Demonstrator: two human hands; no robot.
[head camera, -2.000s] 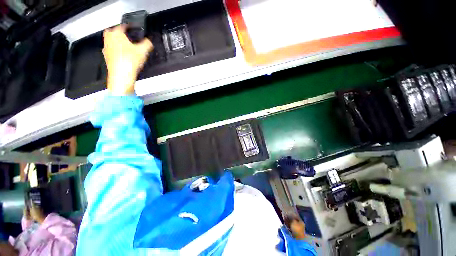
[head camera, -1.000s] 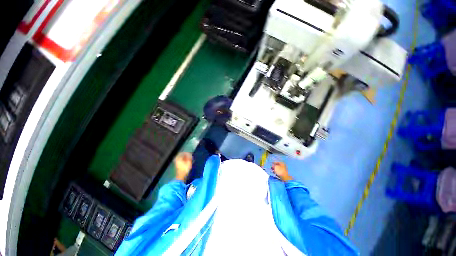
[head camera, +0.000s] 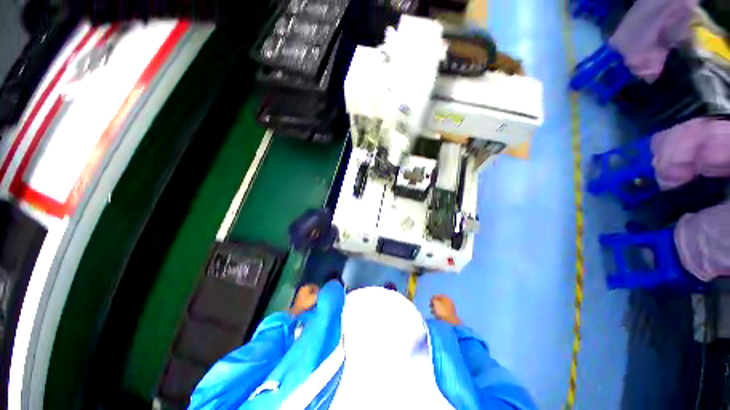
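Observation:
The white bench machine (head camera: 400, 216) stands just in front of me, its upright head (head camera: 404, 76) at the back. A small dark display (head camera: 398, 248) and a red button are on its front edge. A greenish-dark fixture (head camera: 443, 210) lies on its right slide. My left hand (head camera: 305, 298) is low beside my body, between the tray and the machine, small and blurred. My right hand (head camera: 444, 308) is low in front of the machine, over the blue floor. Both look curled; I see nothing in them. A black parts tray (head camera: 212, 320) on the green belt holds one unit (head camera: 234, 269) in its top pocket.
Stacked black trays (head camera: 300, 48) stand behind left of the machine. A round dark object (head camera: 310, 230) is at its left front corner. A white, red-marked shelf (head camera: 88, 144) runs along the left. People in pink sit on blue stools (head camera: 644, 256) at the right, beyond the yellow line (head camera: 578, 240).
My left hand has left the tray on the shelf and come down beside my body. My view has turned to the machine, which now stands upright and central. My right hand stays low.

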